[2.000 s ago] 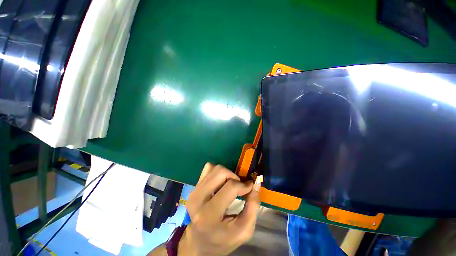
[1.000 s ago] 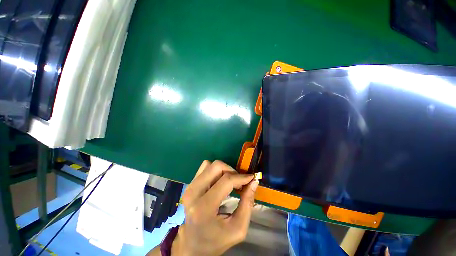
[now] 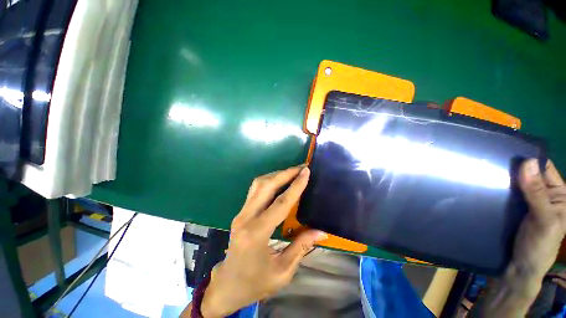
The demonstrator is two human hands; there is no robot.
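The glossy black screen (image 3: 403, 205) lies over the orange jig (image 3: 366, 81), turned so that the jig's upper left corner and upper tabs show. The screen's right end seems raised. My right hand (image 3: 543, 211) holds its right edge, thumb on the glass, fingers partly hidden and cut by the picture's edge. My left hand (image 3: 273, 223) has thumb and fingers apart at the lower left corner, fingertips by the left edge and thumb by the lower edge. The frame is hard to make out under the screen.
A white foam stack (image 3: 84, 112) with dark screens (image 3: 22, 81) stands at the left of the green bench top (image 3: 205, 62). A dark flat part (image 3: 524, 17) lies at the far right. White cloth or paper (image 3: 146, 261) hangs below the bench's near edge.
The screen has shifted and tilted, exposing more of the jig's upper side. My right hand has come into view holding its right edge. My left fingers have spread from the small light tab.
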